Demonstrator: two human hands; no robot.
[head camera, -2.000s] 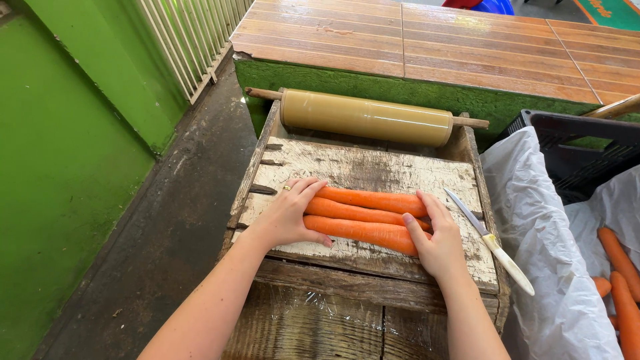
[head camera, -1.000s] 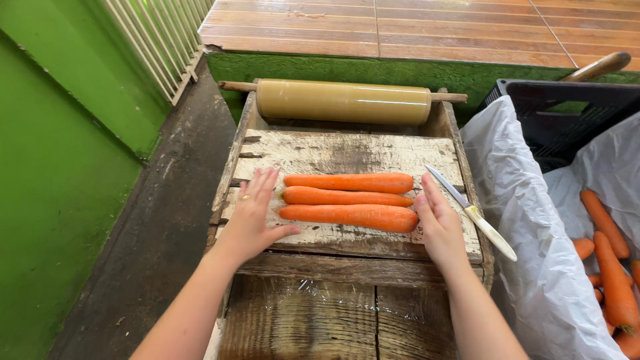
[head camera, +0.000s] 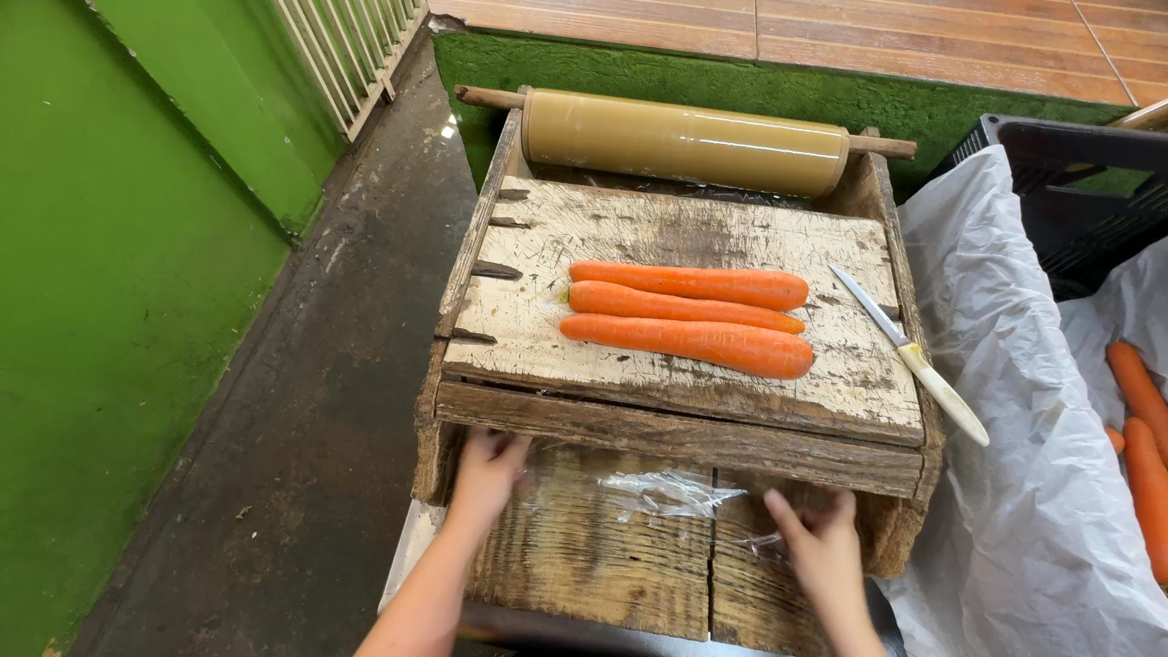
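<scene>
Three carrots (head camera: 684, 347) lie side by side on a worn, whitish wooden board (head camera: 639, 219). A small knife (head camera: 912, 356) with a cream handle rests at the board's right edge, its handle jutting past the frame. Under the front rail, at the left, my left hand (head camera: 488, 470) reaches in with its fingertips hidden. My right hand (head camera: 821, 529) is at the right below the same rail, thumb and fingers near clear plastic film (head camera: 675, 493). Whether either hand grips the film cannot be told. Behind the board, a roll of plastic film (head camera: 684, 141) hangs on a wooden rod.
A black plastic crate (head camera: 1031, 151) lined with white sheeting (head camera: 1013, 392) stands close on the right, with more carrots (head camera: 1145, 484) inside. A tiled ledge (head camera: 821, 41) runs behind the wooden frame. To the left are a green wall (head camera: 119, 319) and a metal grille (head camera: 356, 55).
Both hands have left the carrots and moved down from the board to below its front rail. The three carrots stay on the board, and the knife remains at its right edge.
</scene>
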